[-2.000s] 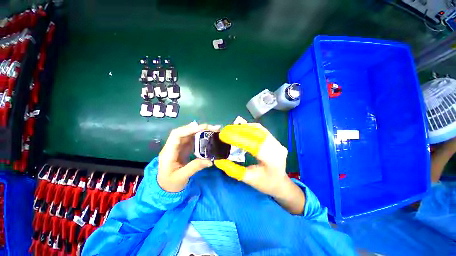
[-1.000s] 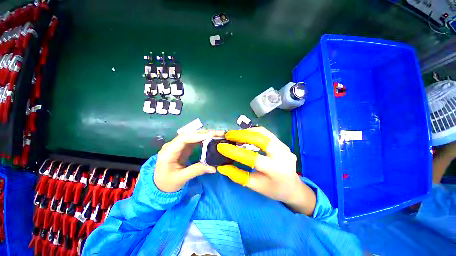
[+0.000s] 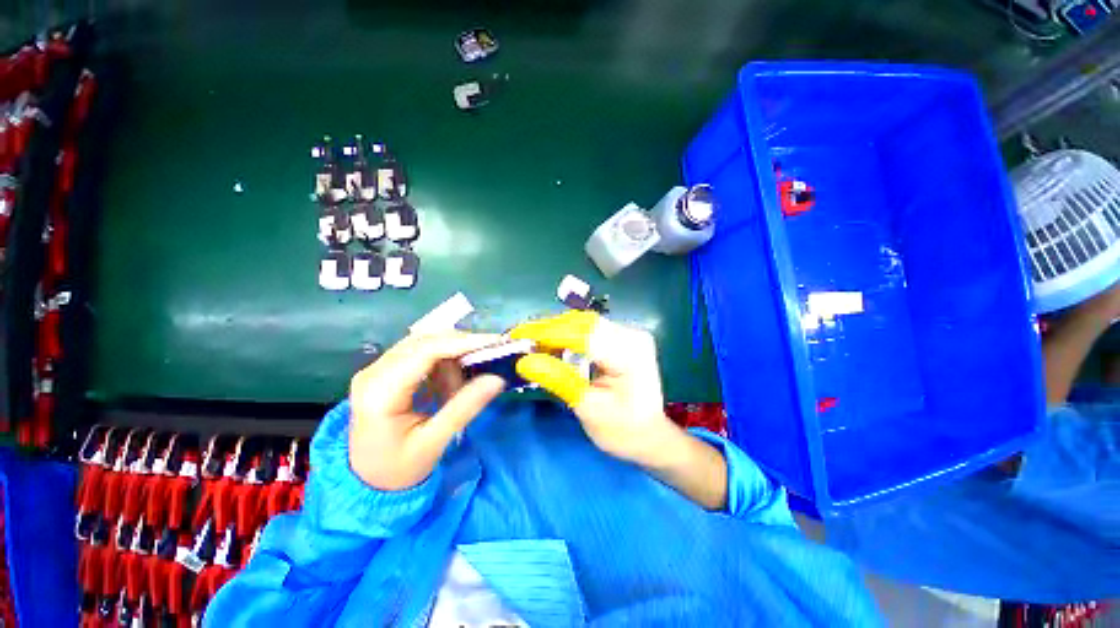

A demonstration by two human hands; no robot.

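My left hand (image 3: 412,411) and my right hand (image 3: 608,380), with yellow finger cots, both hold a small dark watch case (image 3: 501,363) with a pale rim, low in the middle of the view. The case is tilted, and fingers cover part of it. A display module (image 3: 574,292), black with a white patch, lies on the mat just beyond my right hand. Display modules (image 3: 367,223) lie in rows at the left. An open watch case (image 3: 475,45) and one more module (image 3: 469,95) lie at the far side.
A flat white piece (image 3: 441,315) lies beyond my left hand. Two bottles (image 3: 623,239) stand against the large blue bin (image 3: 805,368) at the right. Trays of red pieces (image 3: 190,491) are at the front left and left edge. A fan (image 3: 1071,227) and a person's arm are at far right.
The watch case has been tilted up, so its dark face shows less and its pale edge more. My view has shifted. The white piece and nearby module, covered at first, now show beyond my hands.
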